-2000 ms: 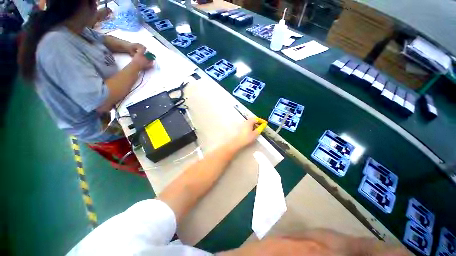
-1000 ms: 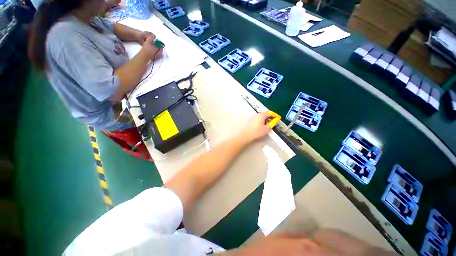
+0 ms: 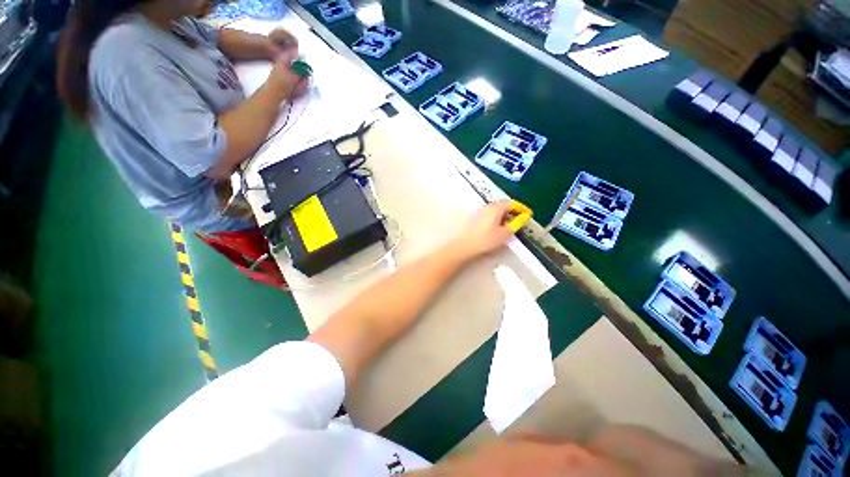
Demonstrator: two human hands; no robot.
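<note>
My left hand (image 3: 494, 226) rests at the worn metal belt edge, with yellow finger cots on its curled fingers. A thin greyish stick-like tool (image 3: 563, 211) slants just beyond the fingertips, over the near side of a pair of open light-blue cases (image 3: 596, 211) with dark and white parts. I cannot tell whether the fingers grip it. My right hand (image 3: 643, 453) is blurred and cut off at the bottom right edge. Its fingers cannot be made out.
More blue cases (image 3: 691, 303) lie along the dark green belt. A black box with a yellow label (image 3: 322, 207) and cables stands on the bench at left. A white tapering sheet (image 3: 520, 359) lies before me. A seated worker (image 3: 158, 102) is at left. Dark boxes line the belt's far side.
The blue cases have shifted along the belt, down and right relative to the bench. The view has turned slightly. My left hand stays at the belt edge; my right hand remains blurred at the bottom.
</note>
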